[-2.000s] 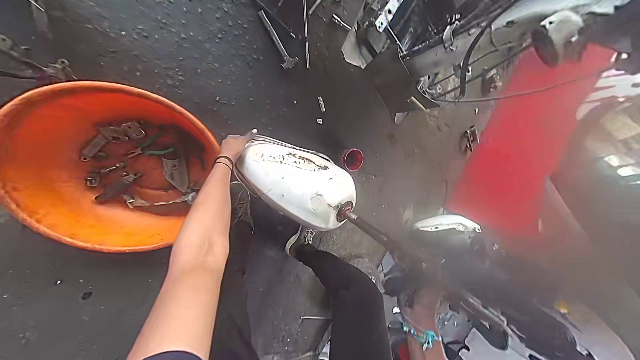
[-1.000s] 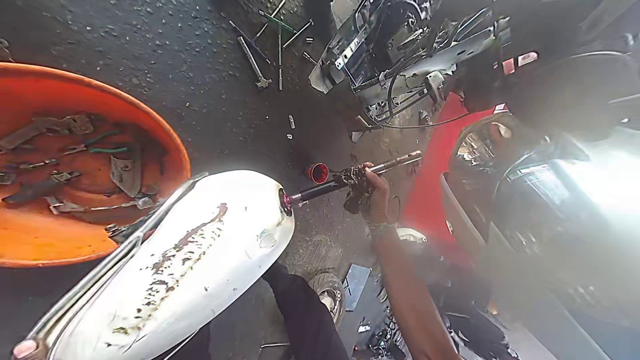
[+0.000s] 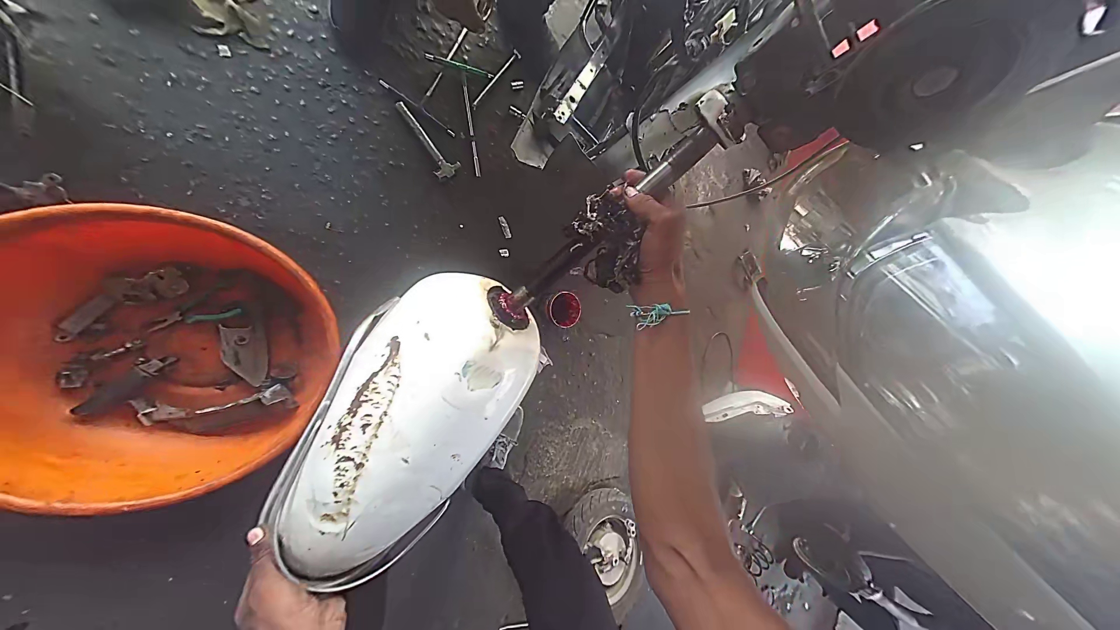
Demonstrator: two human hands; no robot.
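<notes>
A white metal tank (image 3: 420, 420), seemingly a motorcycle fuel tank, lies slantwise at the centre, with rusty, flaking paint. My left hand (image 3: 284, 586) holds its lower rim; the fingers are partly hidden beneath. A metal tube (image 3: 674, 166) runs from the tank's dark, red-stained opening (image 3: 510, 308) towards the upper right. My right hand (image 3: 647, 219), with teal thread at the wrist, grips this tube beside a dark, tangled clump (image 3: 604, 232) that I cannot identify. Close by the opening, a small round red cup or cap (image 3: 563, 310) is on the floor.
An orange basin (image 3: 306, 289) with metal parts and pliers is at left. Hammer (image 3: 424, 140) and thin tools lie on the dark floor above. Vehicle frame parts (image 3: 577, 87) stand at upper right, a small wheel (image 3: 605, 551) below. A dark-clothed leg (image 3: 542, 542) extends beneath the tank.
The tank has swung from lying nearly level to slanting steeply, its opening now up and right. The tube points more upward, and my right hand has moved up along with it.
</notes>
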